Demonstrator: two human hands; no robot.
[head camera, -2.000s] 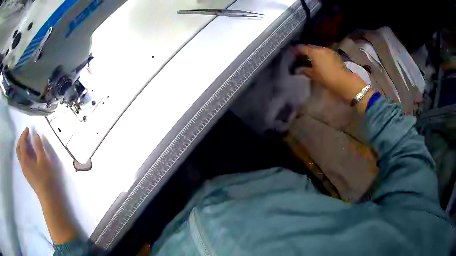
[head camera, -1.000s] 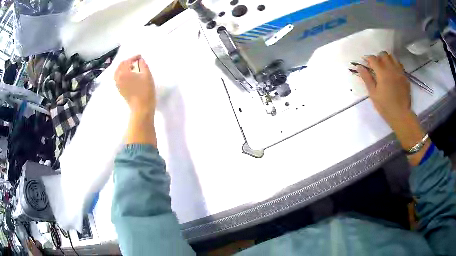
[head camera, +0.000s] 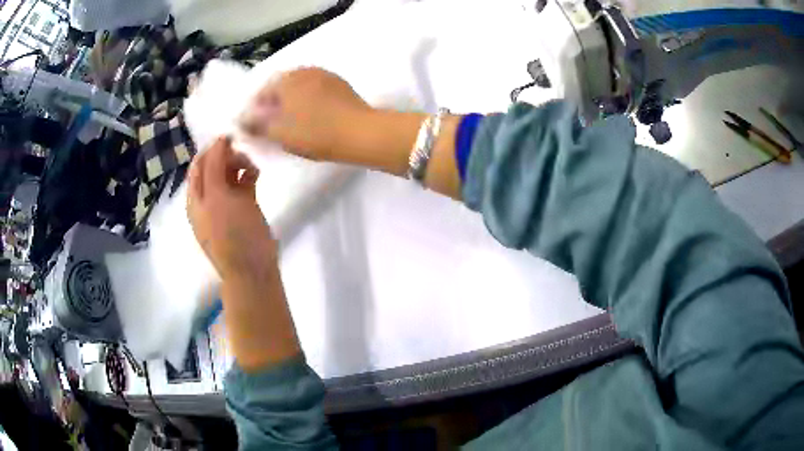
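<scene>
Soft white backing (head camera: 167, 291) lies along the left side of the table and is bunched up at my hands. My left hand (head camera: 231, 207) is at the backing's edge with its fingers bent. Its fingertips are close together, and I cannot tell if they pinch the backing. My right hand (head camera: 308, 114) reaches across to the left, just above and beside my left hand. Its fingertips are blurred against the bunched white backing and appear to grip it. My right sleeve covers part of the table and the sewing machine.
The white sewing machine head (head camera: 591, 53) stands at the upper right. Snips (head camera: 756, 139) lie on its bed. A black-and-white checked cloth (head camera: 163, 132) and a grey round-vented box (head camera: 86, 286) are at the left. A ruler tape (head camera: 502, 359) runs along the front edge.
My right hand has left the tweezers by the machine and crossed over to the white backing beside my left hand. The view has turned further left. The snips are now uncovered.
</scene>
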